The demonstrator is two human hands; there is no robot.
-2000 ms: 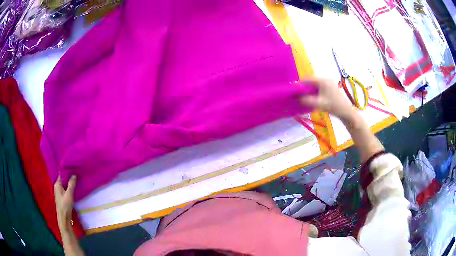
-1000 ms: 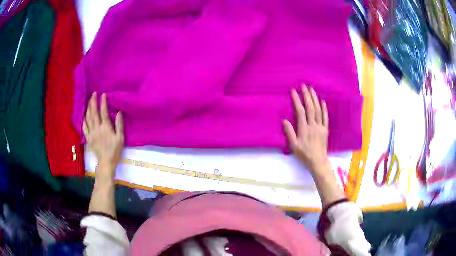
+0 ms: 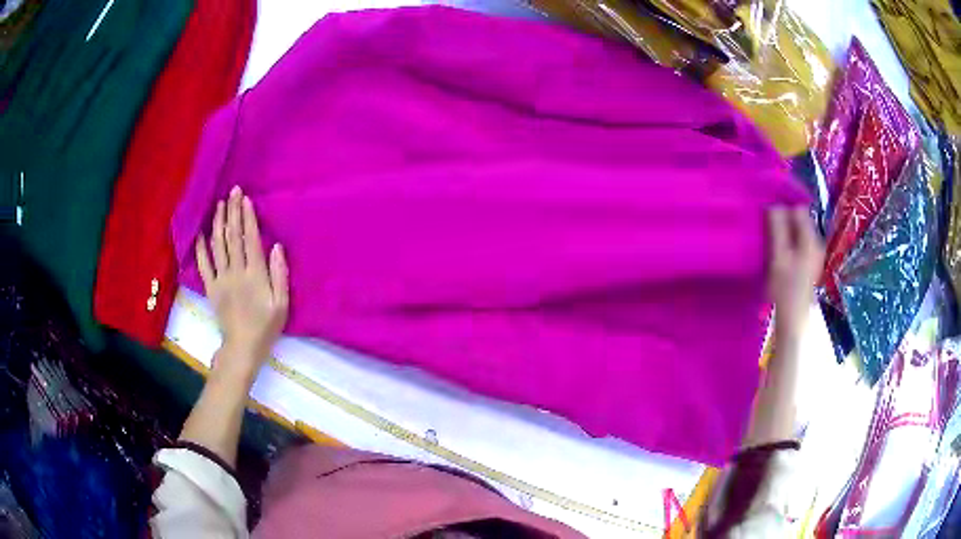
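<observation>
The magenta jacket point(image 3: 506, 232) lies spread across the table in front of me, with long soft creases and its lower edge slanting down to the right. My left hand point(image 3: 244, 284) rests flat on its left end, palm down, fingers a little apart, gripping nothing. My right hand point(image 3: 796, 258) is at the jacket's right edge, slightly blurred, with its fingers bent over the cloth near the far right corner. The underside of the jacket is hidden.
A red garment point(image 3: 158, 179) and dark green garment point(image 3: 63, 137) lie at left. Shiny bagged mustard garments point(image 3: 775, 79) lie behind; a bagged teal piece point(image 3: 885, 263) is at right. A tape measure point(image 3: 422, 440) runs along the near edge.
The jacket has been opened out wider, its lower right part now nearer me. My right hand has moved right and farther away to its edge. My left hand still lies on the left end.
</observation>
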